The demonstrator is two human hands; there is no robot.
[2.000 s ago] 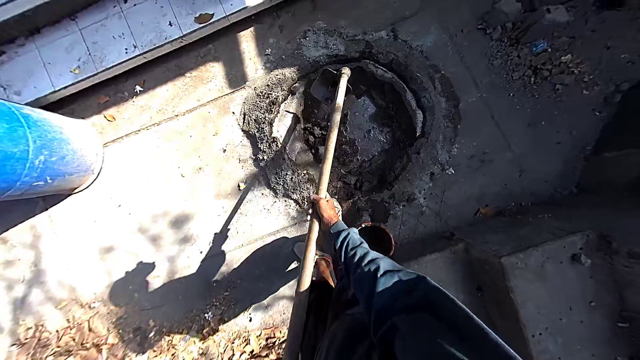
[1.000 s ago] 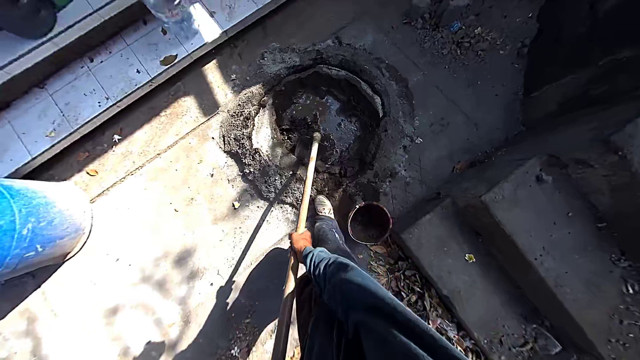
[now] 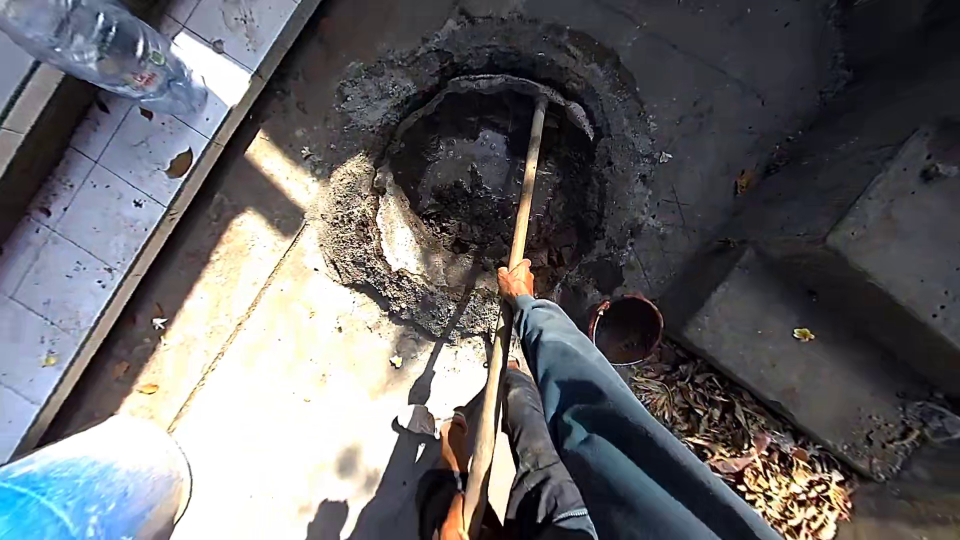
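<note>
My right hand (image 3: 516,279) is closed around a long wooden tool handle (image 3: 529,184). At the bottom edge, what shows of my left hand (image 3: 453,520) is against the lower part of the same handle. The handle's far end reaches over a round pit of wet, dark mortar or mud (image 3: 469,184), close to its far rim; any tool head there is hidden in the dark. Rough grey mortar (image 3: 349,225) rings the pit. A small round bucket (image 3: 626,330) stands just right of my right forearm.
A blue and white barrel (image 3: 90,480) stands at lower left. A clear plastic bottle (image 3: 112,60) lies on the tiled ledge (image 3: 97,217) at upper left. Concrete steps (image 3: 780,352) are at right, with dry leaves (image 3: 780,472) beside them. My feet are below the pit.
The handle's far end, over the pit's near part a second ago, now reaches its far rim. My right hand has moved closer to the pit. The view has shifted and come nearer.
</note>
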